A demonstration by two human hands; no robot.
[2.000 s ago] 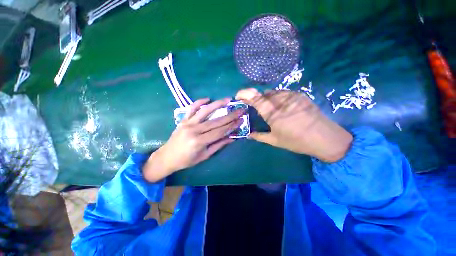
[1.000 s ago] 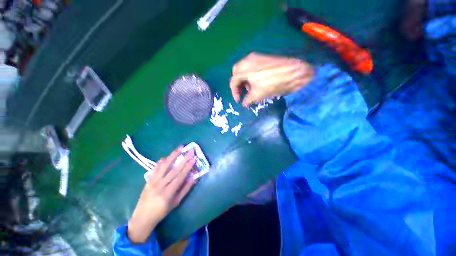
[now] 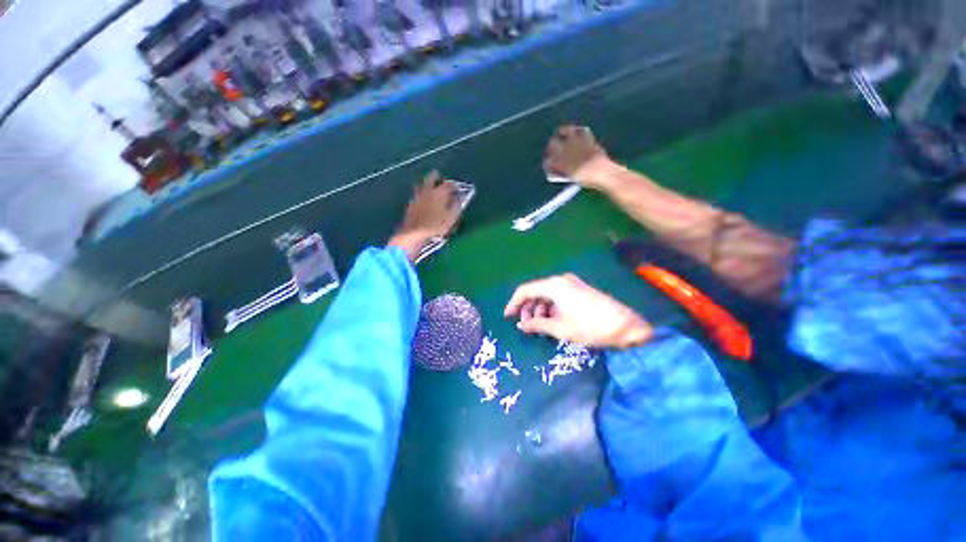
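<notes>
My left hand (image 3: 427, 212) is stretched out to the far side. It holds a whitish housing (image 3: 462, 197), mostly covered by the fingers, with white cables (image 3: 429, 250) trailing below. My right hand (image 3: 572, 309) is held just above the right pile of small white parts (image 3: 567, 361), its fingers curled. No part shows in it, but a tiny one could be hidden. A second pile of white parts (image 3: 485, 373) lies beside the dimpled round dish (image 3: 447, 331).
Another person's hand (image 3: 575, 154) is on a unit with a white cable (image 3: 546, 209) at the far side. That arm crosses behind an orange-handled tool (image 3: 699, 310). Waiting units (image 3: 311, 268) with cables lie at left. Crowded items stand beyond the far blue edge.
My left hand has moved from the near work spot to the far side, and the housing and cables are gone from that spot. The view has tilted up. Another person's arm now reaches in from the right.
</notes>
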